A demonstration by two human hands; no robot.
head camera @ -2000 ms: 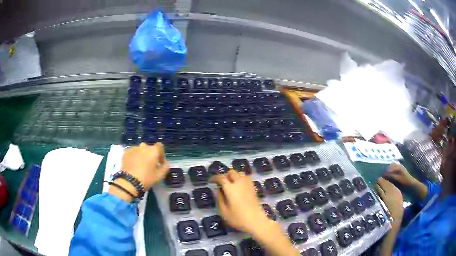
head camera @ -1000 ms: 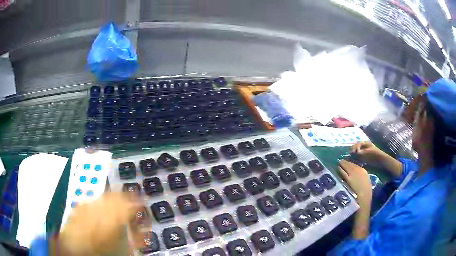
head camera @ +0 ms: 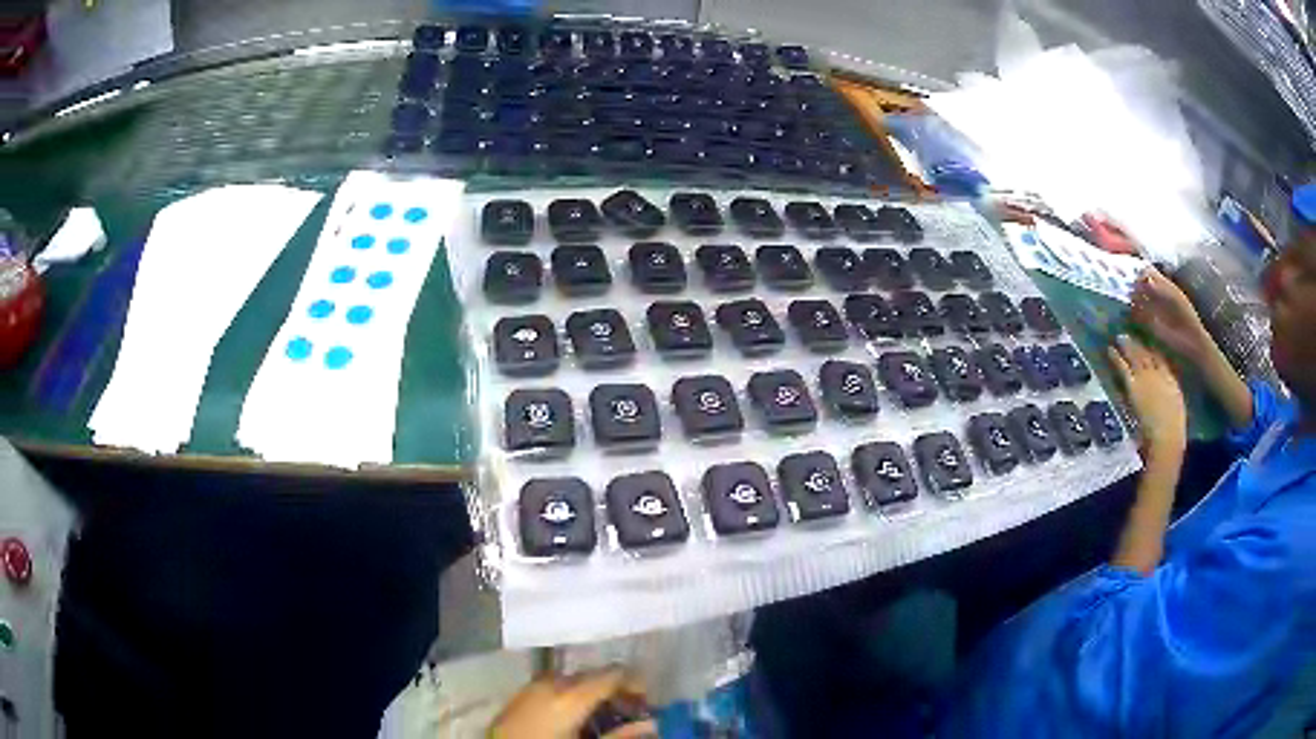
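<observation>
A clear blister tray [head camera: 751, 570] holds rows of black housings [head camera: 556, 516] and overhangs the bench's front edge. One housing in its back row sits tilted. Left of it lies a white sticker sheet [head camera: 296, 419] with two columns of light-blue dots. One of my hands [head camera: 556, 707] shows at the bottom edge, blurred and cut off, below the tray. Something dark is beside it; I cannot tell which hand it is or whether it holds anything. My other hand is not visible.
A blank white strip [head camera: 188, 311] and dark blue film [head camera: 87, 339] lie left. A darker filled tray [head camera: 621, 123] and clear empty tray [head camera: 260, 123] are behind. Plastic bags [head camera: 1082, 123] are at back right. Another worker's hand [head camera: 1155, 390] is right. A control box [head camera: 29, 578] is lower left.
The view has tilted down, showing the tray's front edge and the floor area. My hand has left the tray's left side; one hand now shows at the bottom.
</observation>
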